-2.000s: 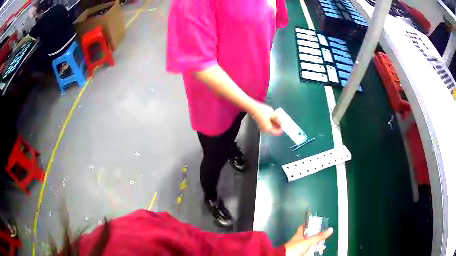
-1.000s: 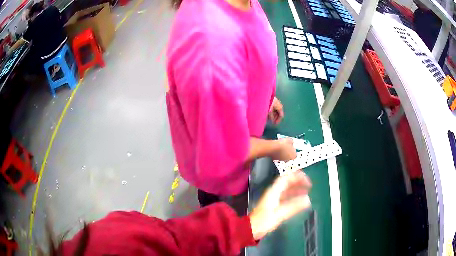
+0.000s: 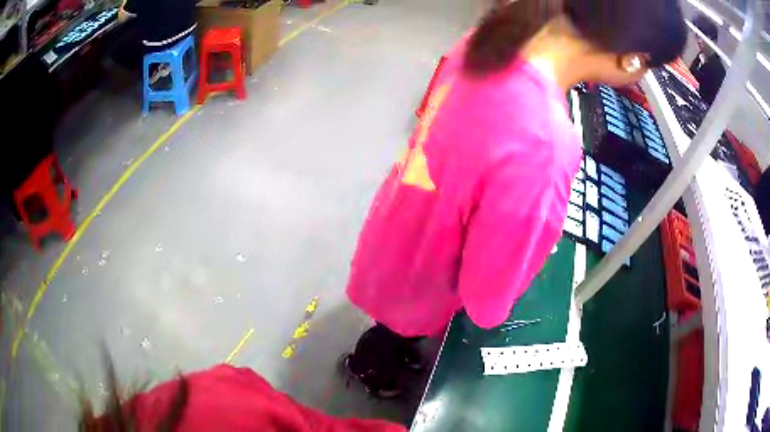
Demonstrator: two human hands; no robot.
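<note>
Neither of my hands is in the picture; only my red sleeve shows at the bottom edge, and it runs out of the frame. Nearest in front of me, a perforated white strip (image 3: 534, 358) lies flat on the green bench (image 3: 498, 401), its right end over the white lengthwise stripe. A thin dark stick (image 3: 517, 324) lies just beyond the strip.
A coworker in a pink shirt (image 3: 481, 194) stands at the bench's left edge, leaning over it. Black trays of light-blue rectangles (image 3: 598, 202) lie farther along. A slanted white post (image 3: 658, 224) and red trays (image 3: 680, 257) are at right. Red (image 3: 221, 66) and blue stools (image 3: 168, 78) stand at left.
My raised hand has left the picture at the bottom. The coworker has turned and moved toward the bench, and their hands no longer show. The dark panel near the bottom is out of view.
</note>
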